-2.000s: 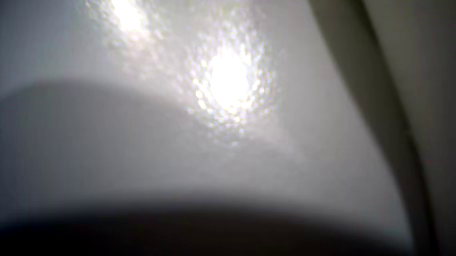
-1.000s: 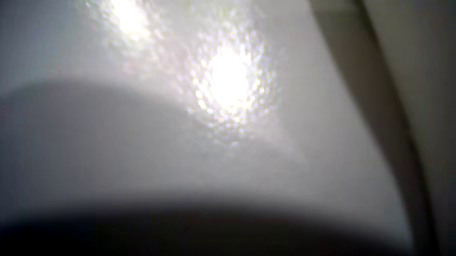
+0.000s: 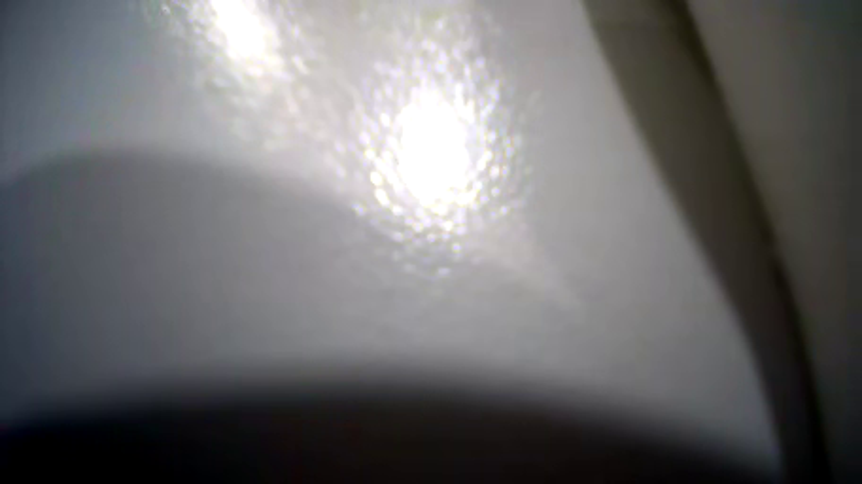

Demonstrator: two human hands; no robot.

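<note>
A blurred, glossy whitish-grey surface (image 3: 284, 284) fills most of the view, very close to the camera. Two bright glares lie on its upper part, one at the upper left and a larger one near the middle. A soft grey shadow covers its lower left. Neither my left hand nor my right hand is in view. No held object shows.
A darker olive-grey band (image 3: 699, 161) runs slanting down the right side, with a paler grey area (image 3: 803, 123) beyond it. A dark blurred curved shape (image 3: 397, 435) spans the bottom edge. I cannot tell what these are.
The tint of the band on the right shifts slightly at its upper end. Nothing else has visibly changed.
</note>
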